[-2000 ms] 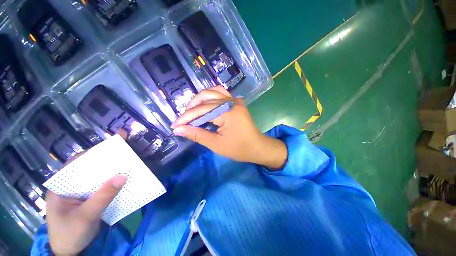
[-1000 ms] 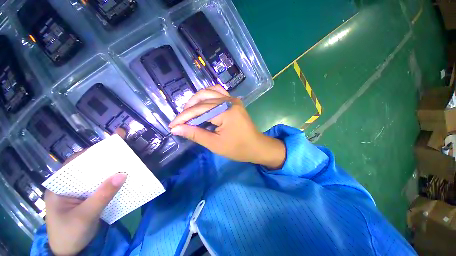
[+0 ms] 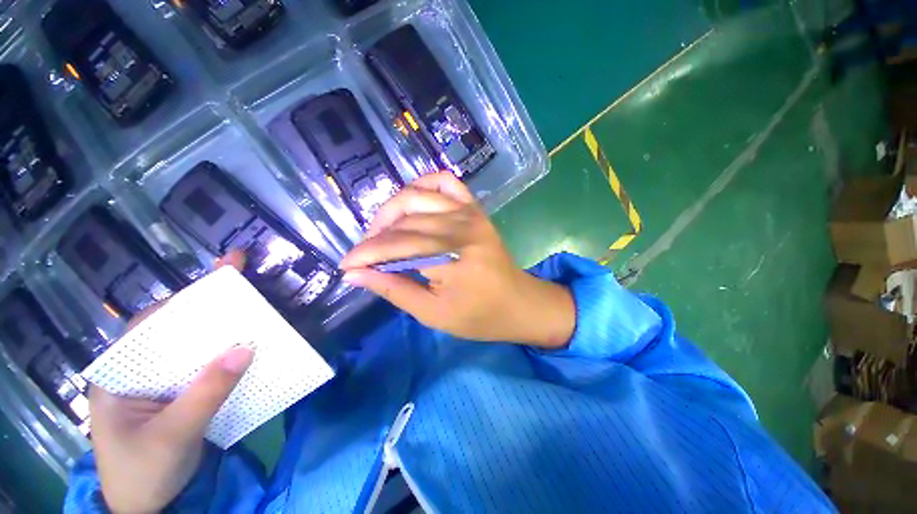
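My left hand (image 3: 161,442) holds a white sticker sheet (image 3: 216,351) with rows of tiny dark dots, thumb on its face. My right hand (image 3: 452,271) holds slim grey-violet tweezers (image 3: 417,262) like a pen. Their tip is by the lower right end of a black handheld device (image 3: 223,223), whose open lower part shows silver areas. I cannot tell if the tip touches it or holds a sticker. The device lies in a pocket of a clear blister tray (image 3: 533,166). My right fingers partly cover the lower end of the neighbouring device (image 3: 344,141).
Several more black devices lie in the tray, one at its right end (image 3: 427,95), some with orange side marks. Beyond the tray is green floor (image 3: 724,241) with yellow-black tape (image 3: 613,181). Cardboard boxes (image 3: 865,341) stand at the far right. My blue smock fills the bottom.
The tweezers have tilted to lie flatter in my right hand, and that hand has turned slightly. The tray's view has shifted a little. My left hand and the sheet are nearly unchanged.
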